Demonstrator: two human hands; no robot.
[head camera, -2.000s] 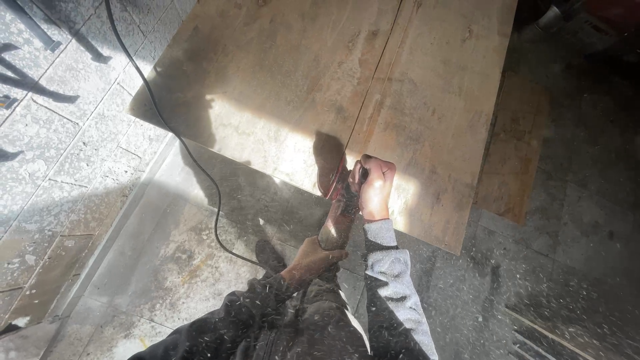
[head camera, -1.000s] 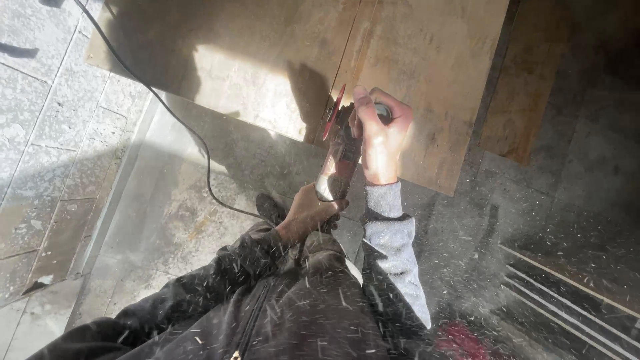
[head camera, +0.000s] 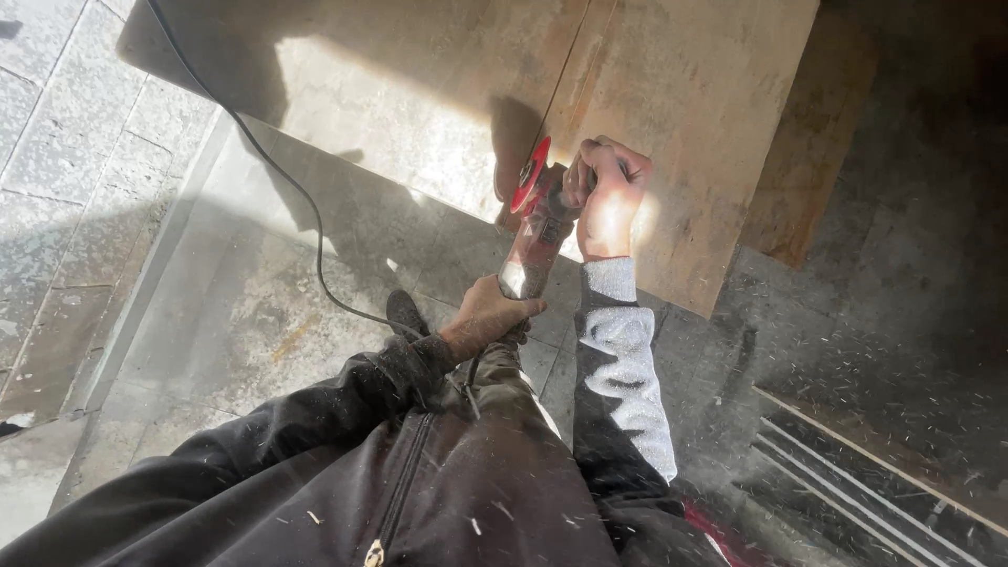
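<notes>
An angle grinder (head camera: pixel 543 228) with a red disc (head camera: pixel 531 175) is held in both hands over the near edge of a wooden board (head camera: pixel 677 157). My left hand (head camera: pixel 490 313) grips the rear of its body, close to my waist. My right hand (head camera: pixel 610 193) is closed around the side of its head, probably on a side handle that the fingers hide. The disc stands nearly edge-on to the view, by a dark seam in the board; whether it touches the wood I cannot tell. Chips and dust hang in the air.
A black power cord (head camera: pixel 319 236) loops across the board's left part and down toward my waist. A second brown board (head camera: pixel 811 157) lies at the right. Long strips or rails (head camera: pixel 866 480) lie at the lower right. My shoe (head camera: pixel 405 311) is on the tiled floor (head camera: pixel 87 197).
The view has shifted between frames. The grinder's disc now shows as a wider red oval than one second ago. Both hands have stayed on the tool.
</notes>
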